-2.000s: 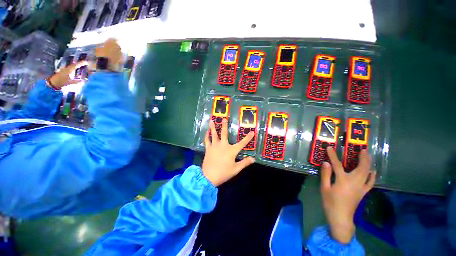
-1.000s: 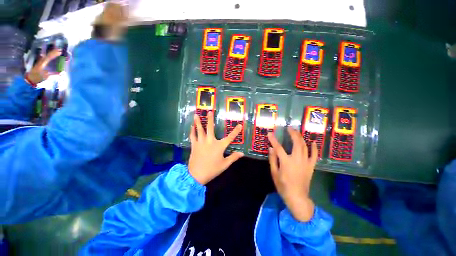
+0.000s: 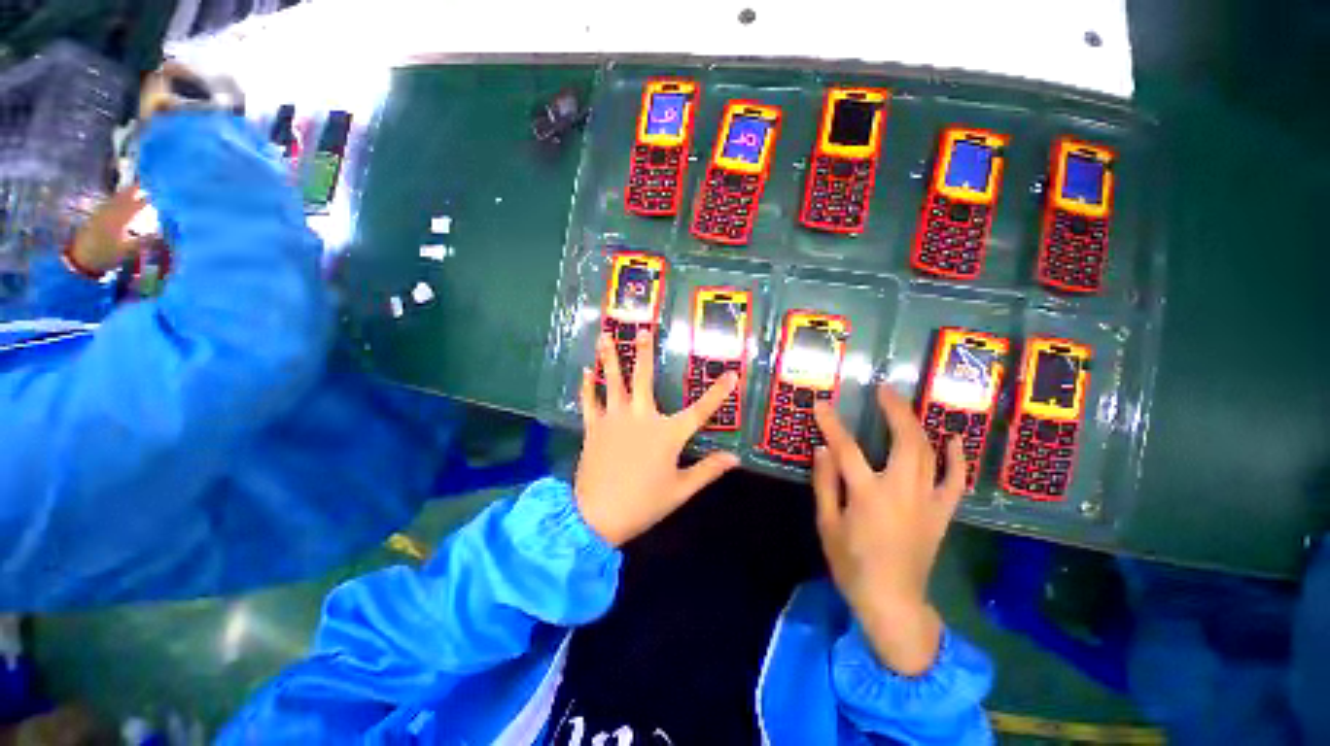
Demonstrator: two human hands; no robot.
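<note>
A clear blister tray point(image 3: 861, 286) holds two rows of red-orange keypad phones, all face up. In the back row several screens are lit blue, as on the back-left phone point(image 3: 662, 146); the back-middle phone point(image 3: 843, 161) has a dark screen. In the front row the left phone point(image 3: 633, 299) shows a small mark on its screen; others have glare. My left hand point(image 3: 636, 445) is spread, with fingertips on the lower parts of the two left front phones. My right hand point(image 3: 893, 517) is spread, index finger at the front-middle phone point(image 3: 799, 401) and other fingers by the phone right of it point(image 3: 963, 382).
A white board point(image 3: 613, 32) runs behind the tray. White scraps point(image 3: 423, 295) and a small black piece point(image 3: 557, 114) lie on the green mat left of it. A neighbour's blue sleeve point(image 3: 219, 335) reaches over the bench at left. A green-and-black battery point(image 3: 324, 158) lies beside that arm.
My right hand has moved left from the two right front phones to the front middle. Blue screens at back right have lost their marks. The green block behind the tray's left corner is gone.
</note>
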